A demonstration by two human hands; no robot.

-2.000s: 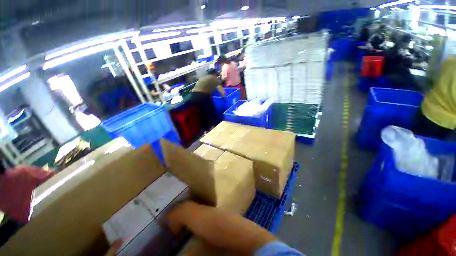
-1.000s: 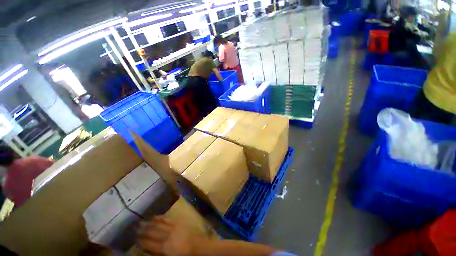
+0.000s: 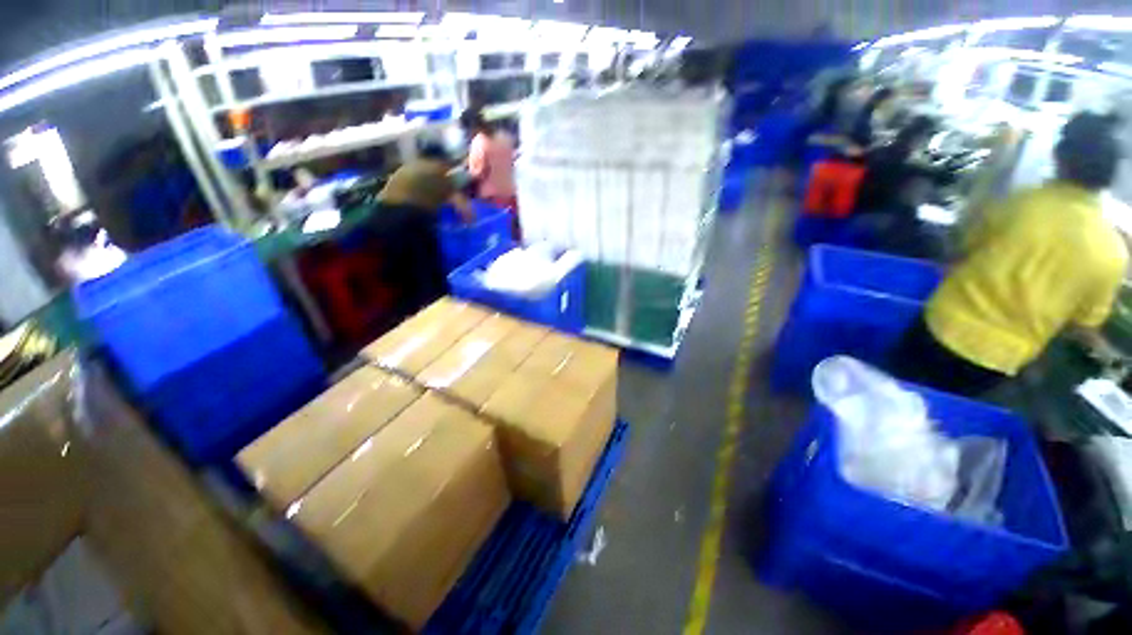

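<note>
The open brown shipping carton (image 3: 161, 496) is at the lower left, cut off by the picture's edge and blurred, with a flap standing up. Pale box surfaces (image 3: 68, 593) show faintly inside it at the bottom left. Several sealed brown cartons (image 3: 397, 490) with shiny tape stand side by side on a blue pallet (image 3: 503, 577) just right of the open carton. Neither my left hand nor my right hand is in the picture.
A blue tote (image 3: 186, 347) stands behind the open carton. A wrapped white stack (image 3: 621, 186) is at the back centre. A yellow floor line (image 3: 726, 459) runs along the aisle. On the right are a tote with clear bags (image 3: 919, 558) and a person in yellow (image 3: 1030, 279).
The view has swung to the right, so the open carton now lies at the left edge. The hand seen earlier at its white boxes has left the picture.
</note>
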